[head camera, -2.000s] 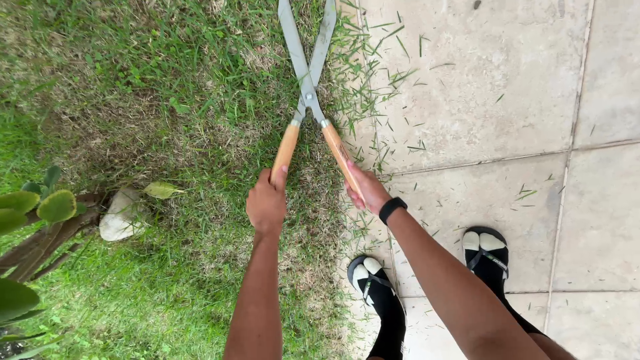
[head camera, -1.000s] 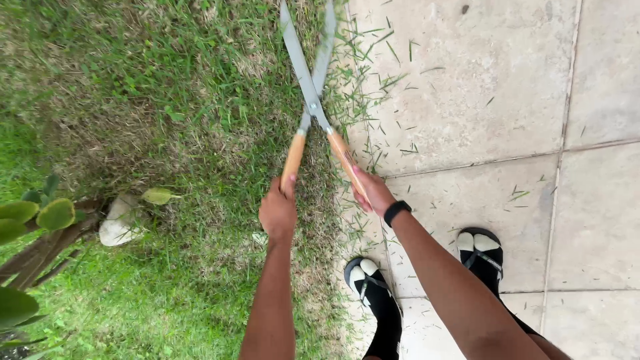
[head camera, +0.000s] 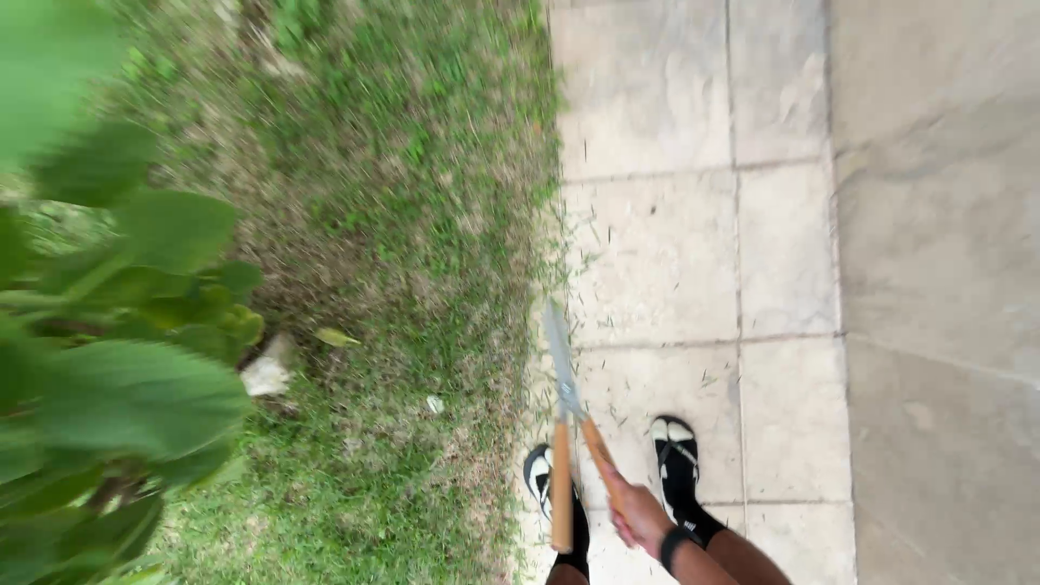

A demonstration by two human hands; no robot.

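Observation:
Hedge shears point(head camera: 566, 390) with wooden handles lie across the lower middle of the head view, their blades together and pointing up along the seam between lawn and paving. My right hand point(head camera: 640, 513), with a black band at the wrist, is closed around the right handle. The left handle point(head camera: 561, 487) is free of any hand and passes over my left foot. My left hand is out of view. Cut grass blades point(head camera: 597, 244) are scattered on the pale tiles by the lawn edge.
Patchy lawn point(head camera: 390, 268) covers the left side, with a pale stone point(head camera: 268, 372) and large green leaves point(head camera: 146, 398) nearer the left border. Pale tiles point(head camera: 650, 268) adjoin a greyer slab area point(head camera: 942, 244) at right. My sandalled feet point(head camera: 676, 455) stand on the tiles.
My left hand has let go of its handle and left the view. The shears' blades, crossed and apart before over the grass, have come together. The view has shifted and now takes in more ground.

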